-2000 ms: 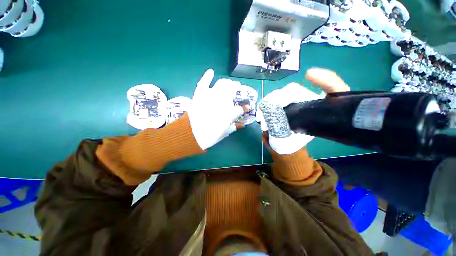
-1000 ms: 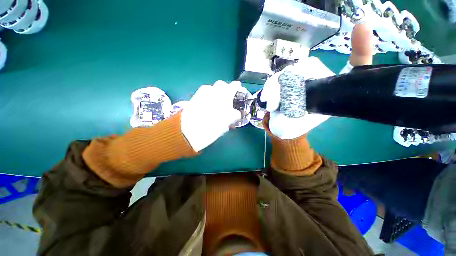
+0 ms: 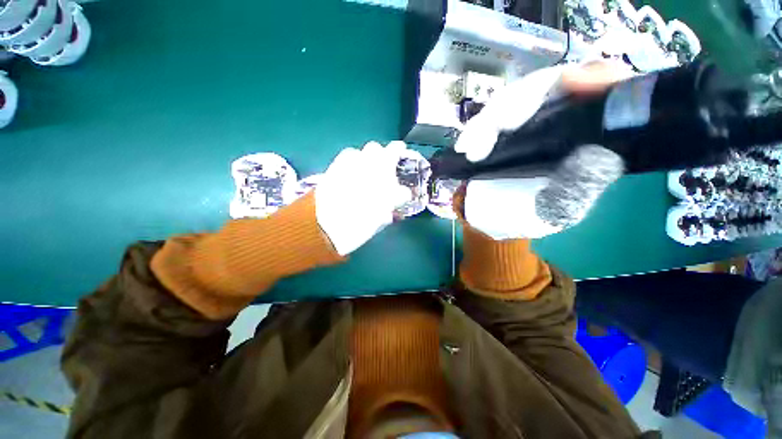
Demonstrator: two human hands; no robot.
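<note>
My left hand (image 3: 360,195), in a white glove, holds a white camera housing (image 3: 413,182) with its open side up and parts showing. Another housing (image 3: 442,196) touches it on the right, partly under the screwdriver. My right hand (image 3: 514,180), gloved with a bare fingertip, is around the black electric screwdriver (image 3: 664,116), which lies nearly level in view, its tip at the held housing. Whether the tip touches a screw cannot be told. A housing (image 3: 261,185) lies to the left, and one more is partly hidden behind my left hand.
The silver screw feeder (image 3: 497,43) stands just beyond my right hand. Stacked housings (image 3: 51,30) lean at the far left. More rows of housings (image 3: 716,214) lie at the right, partly behind the screwdriver. The green bench (image 3: 197,94) has its near edge at my body.
My right hand went from beside the housing towards the feeder front, then its grip shifted and the screwdriver's rear swung away from me. A housing now shows right of the held one.
</note>
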